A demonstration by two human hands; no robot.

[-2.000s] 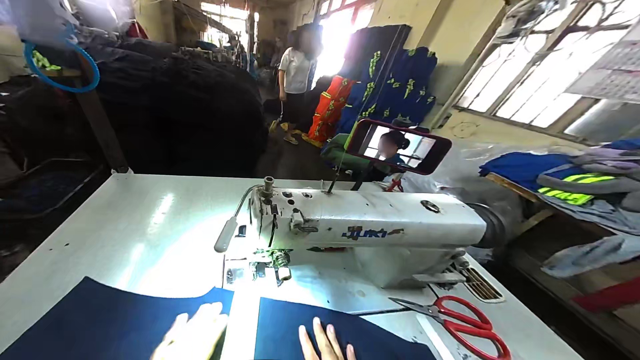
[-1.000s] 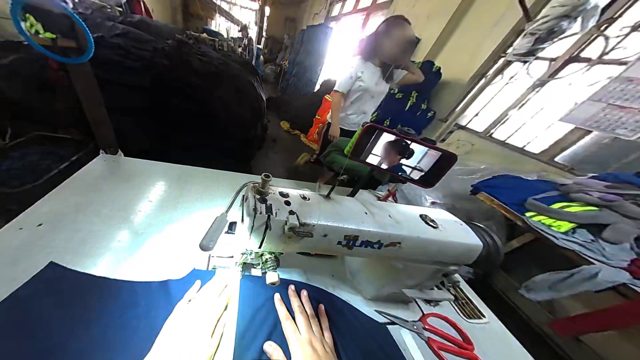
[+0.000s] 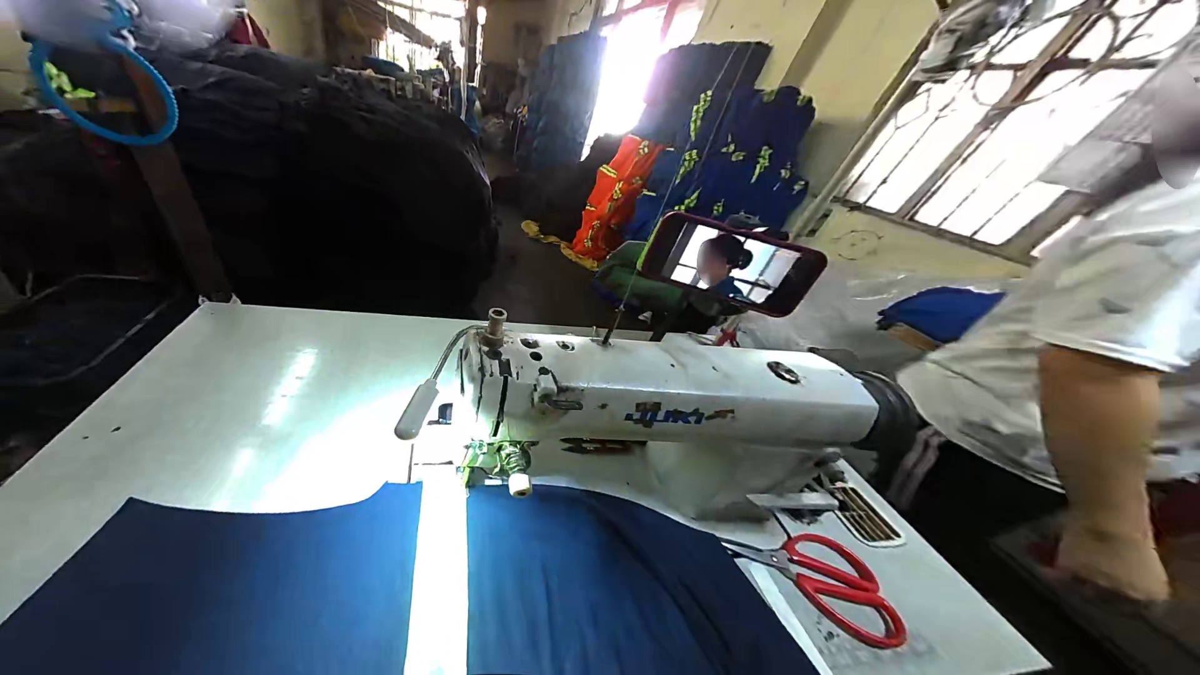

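Neither of my hands shows in the head view now. Navy blue fabric (image 3: 253,572) lies across the front of the sewing table, with a pale strip (image 3: 439,581) running lengthwise over it. The strip's far end reaches the needle area of a white Juki industrial sewing machine (image 3: 675,389). Whether the presser foot is down on it, I cannot tell. Red-handled scissors (image 3: 834,586) lie at the right, their blades partly apart and the tips by the fabric's edge. A small lamp with a grey head (image 3: 416,409) hangs at the machine's left end.
A phone (image 3: 731,262) is mounted behind the machine. Close on the right stands a person in a white shirt (image 3: 1116,281). The white tabletop (image 3: 272,375) extends left. Dark fabric heaps (image 3: 347,187) rise beyond it, and orange and blue bundles (image 3: 619,197) stand farther back.
Both my hands, on the fabric in the earlier frames, have left the view. The person in the white shirt has come from behind the machine to its right side.
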